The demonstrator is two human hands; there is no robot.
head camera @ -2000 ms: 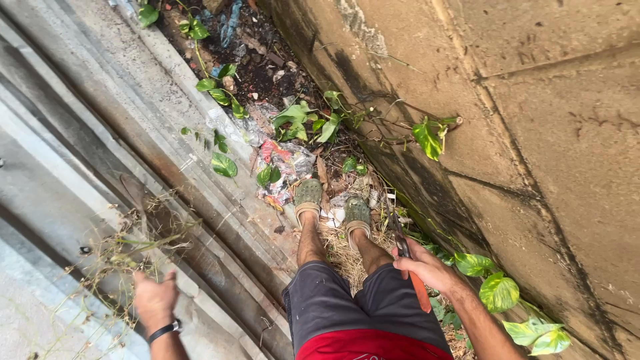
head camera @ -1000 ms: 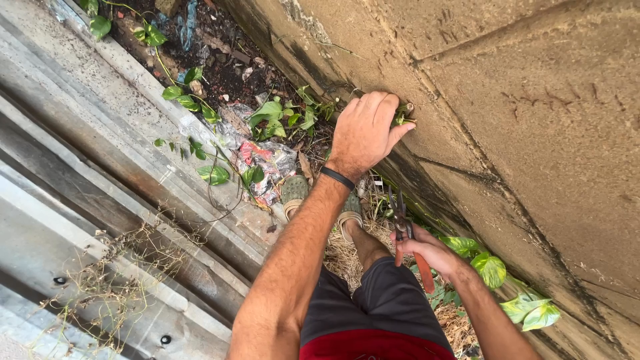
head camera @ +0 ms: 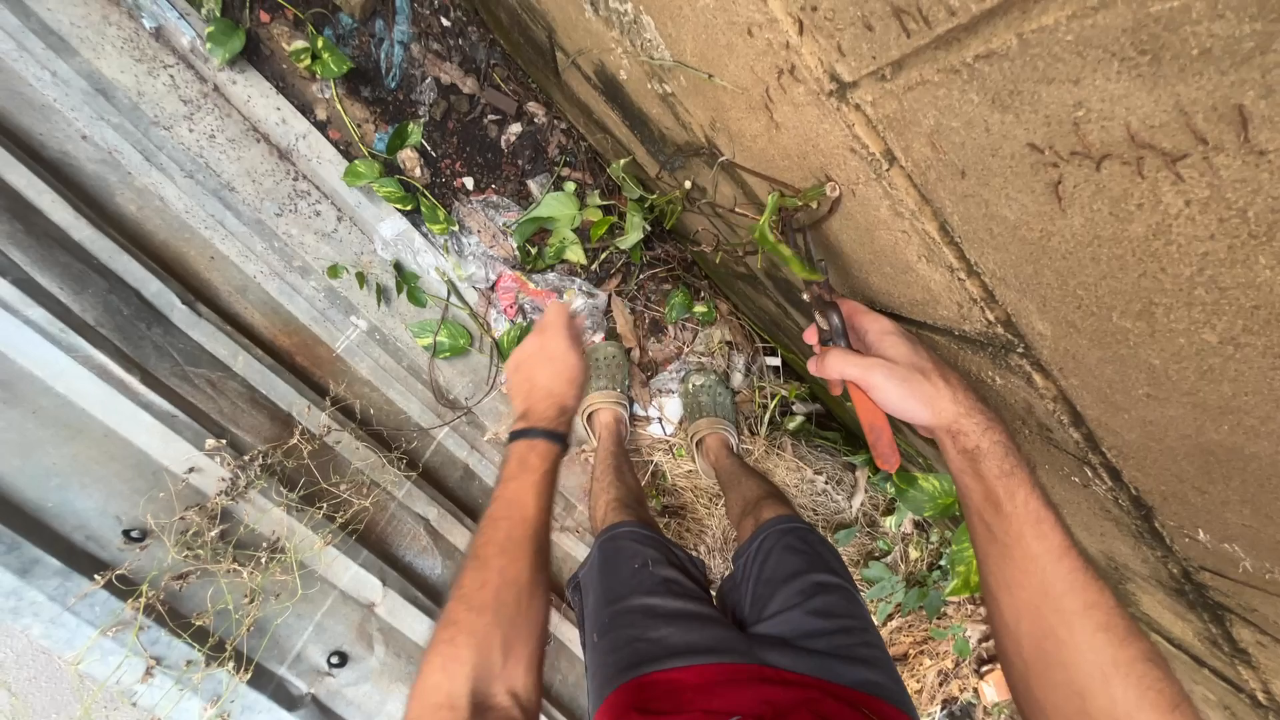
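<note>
Orange-handled pruning shears (head camera: 835, 345) are in my right hand (head camera: 885, 365), held near the wall at right. Their blades point up at a cut green vine stem (head camera: 785, 235) that sticks out from the wall; whether they touch it I cannot tell. My left hand (head camera: 545, 370), slightly blurred and with a dark band at the wrist, hangs over the metal sheet's edge, just left of my green clog (head camera: 606, 375). Its fingers are curled, and whether something is in them cannot be seen. Variegated vine leaves (head camera: 440, 338) lie just left of this hand.
A rough concrete wall (head camera: 1080, 250) rises at right. Corrugated metal sheets (head camera: 250, 250) fill the left, with a dry, tangled plant (head camera: 260, 530) over them. Between them run soil (head camera: 480, 130), plastic litter (head camera: 520, 292), a leafy vine (head camera: 555, 225) and dry grass (head camera: 690, 500) around my feet.
My left hand was over the dry plant, then at the vine stem on the wall, and has now come back left. The shears have moved up to the stem.
</note>
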